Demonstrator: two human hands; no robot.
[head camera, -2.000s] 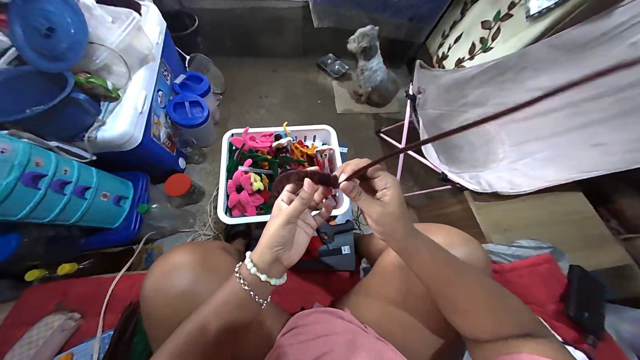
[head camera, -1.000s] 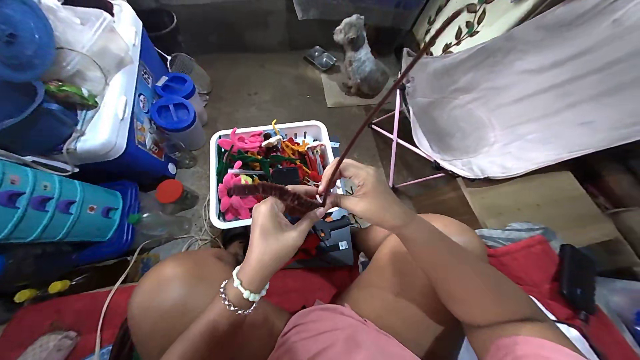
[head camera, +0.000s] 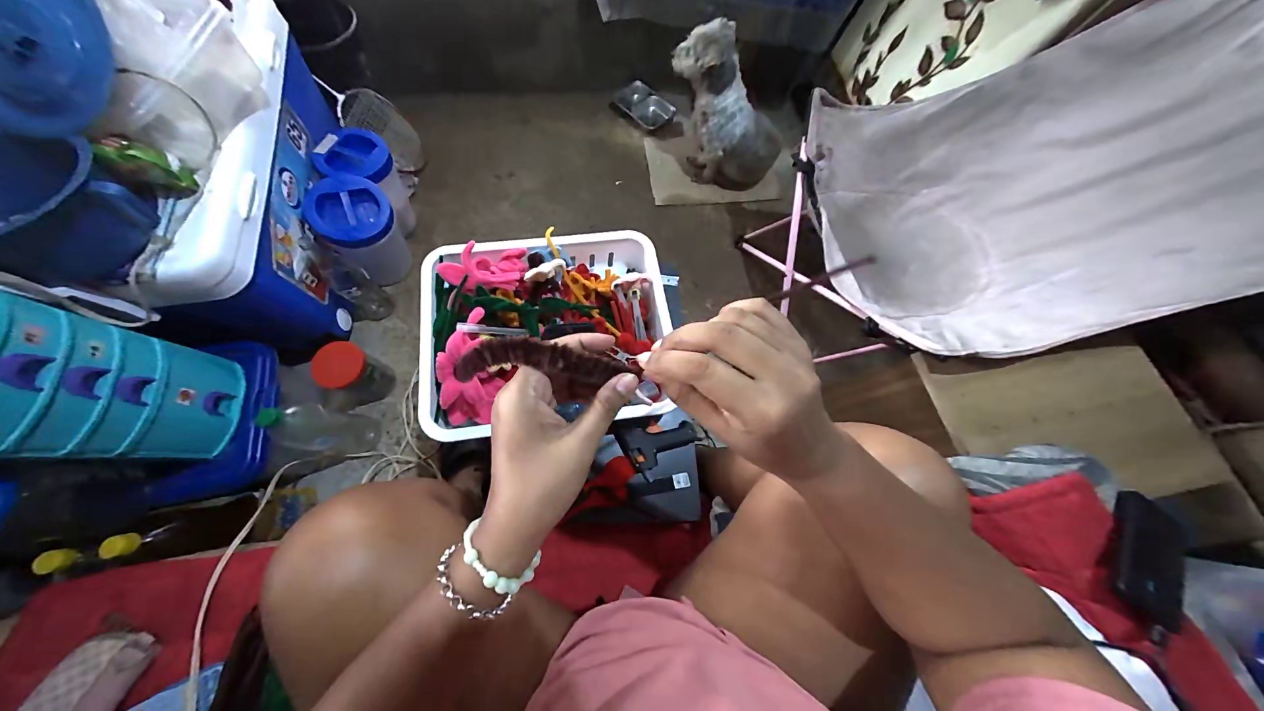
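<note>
Dark brown coiled pipe cleaner work (head camera: 533, 361) lies across the fingers of my left hand (head camera: 553, 425), pinched near its right end by the thumb. My right hand (head camera: 746, 380) pinches the strand beside that end, almost touching the left thumb. From behind my right hand a straight brown length (head camera: 829, 276) sticks out to the upper right. Both hands are above the near part of a white plastic basket (head camera: 642, 247), which holds pink fuzzy flowers (head camera: 482, 267) and green, orange, red and white pieces. The fingertips of my right hand are partly hidden.
Below the basket lies a black glue gun (head camera: 652, 444) on a grey box. At left stand blue-lidded containers (head camera: 349, 209), a red-lidded jar (head camera: 346, 370), a cooler (head camera: 222, 237) and teal drawers (head camera: 109, 385). A dog (head camera: 726, 118) sits beyond; a folding fabric chair (head camera: 987, 217) is at right.
The brown strand beyond my right hand stood long and raised earlier; now only a shorter length shows, low behind the hand. The left hand still holds the coiled part.
</note>
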